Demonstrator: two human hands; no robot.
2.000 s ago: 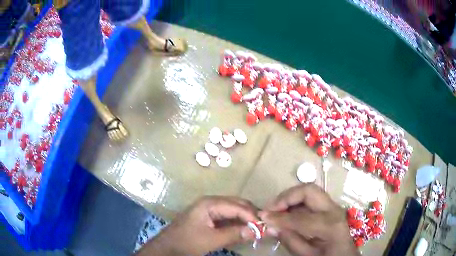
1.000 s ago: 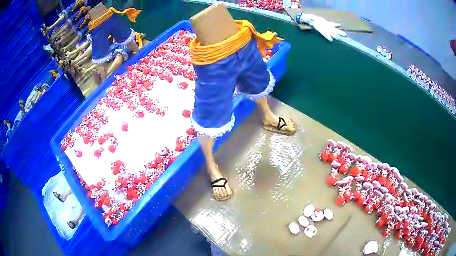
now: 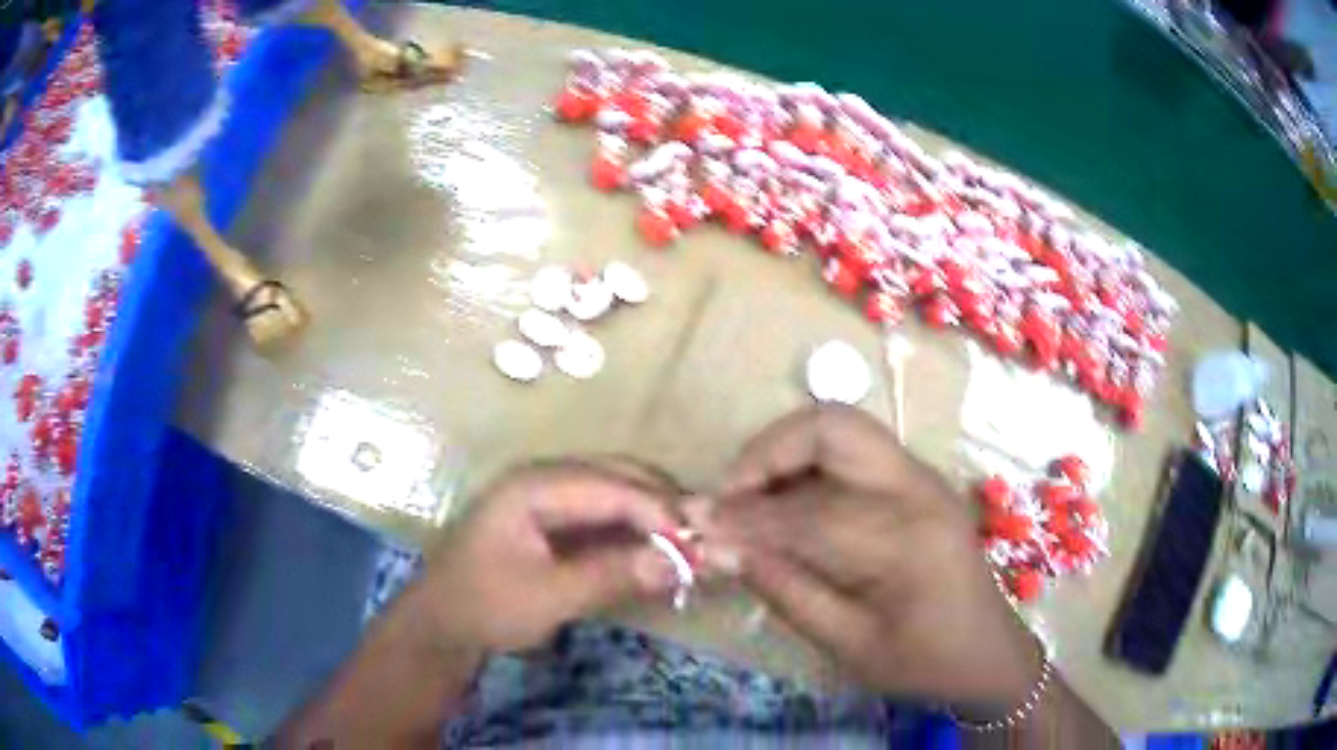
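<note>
My left hand (image 3: 543, 564) and my right hand (image 3: 865, 550) meet at the fingertips near the bench's front edge. My left hand holds a small red-and-white figurine (image 3: 678, 560) between its fingers. The fingertips of my right hand are at the figurine; whether they pinch a separate part is blurred and hidden. Several white round bases (image 3: 544, 327) lie loose on the cardboard to the left. A larger white disc (image 3: 839, 372) lies behind my right hand, beside a thin pale stick (image 3: 899, 384).
Rows of red-white figurines (image 3: 880, 213) line the back. A small red pile (image 3: 1044, 523), a black phone (image 3: 1169, 564) and a white lid (image 3: 1229, 381) are at right. A blue bin (image 3: 161, 425) and large figure legs (image 3: 220, 264) stand at left. A green belt (image 3: 938, 73) lies beyond.
The view swung left to the bin, then back to the bench. Both hands, out of view one second ago, show again at the figurine, much as two seconds ago.
</note>
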